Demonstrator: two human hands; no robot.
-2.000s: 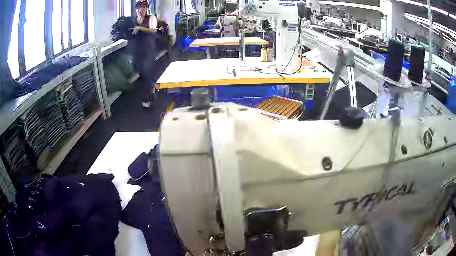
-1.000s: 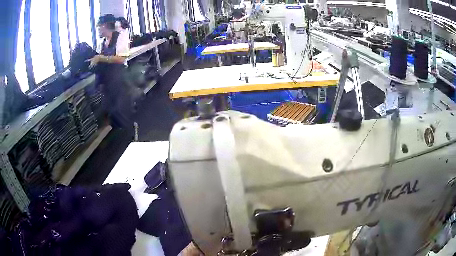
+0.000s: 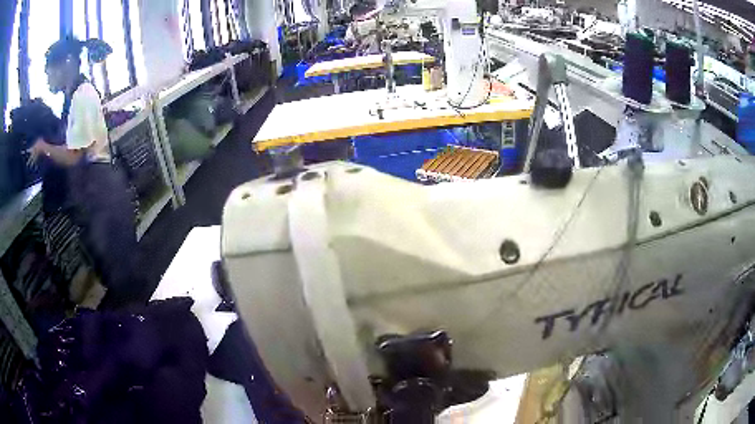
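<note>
A large cream-white sewing machine (image 3: pixel 464 248) with dark "TYPICAL" lettering fills the middle and right of the head view. A heap of dark cloth (image 3: pixel 124 360) lies at the lower left. Another dark cloth piece (image 3: pixel 240 360) lies on the white table (image 3: pixel 192 263) and runs behind the machine head. The needle area is at the bottom edge and is mostly hidden. Neither of my hands shows in the picture now.
A person (image 3: pixel 87 157) in a dark apron stands at the left shelving (image 3: pixel 170 149), holding dark cloth (image 3: pixel 35 124). Dark thread cones (image 3: pixel 637 68) stand behind the machine arm. A white table with a yellow edge (image 3: pixel 389 112) and a slatted brown item (image 3: pixel 459 163) are beyond it.
The person has come nearer along the shelving and is now at the far left. The view has shifted, so the machine sits further left. A bit of skin at the bottom beside the machine head no longer shows.
</note>
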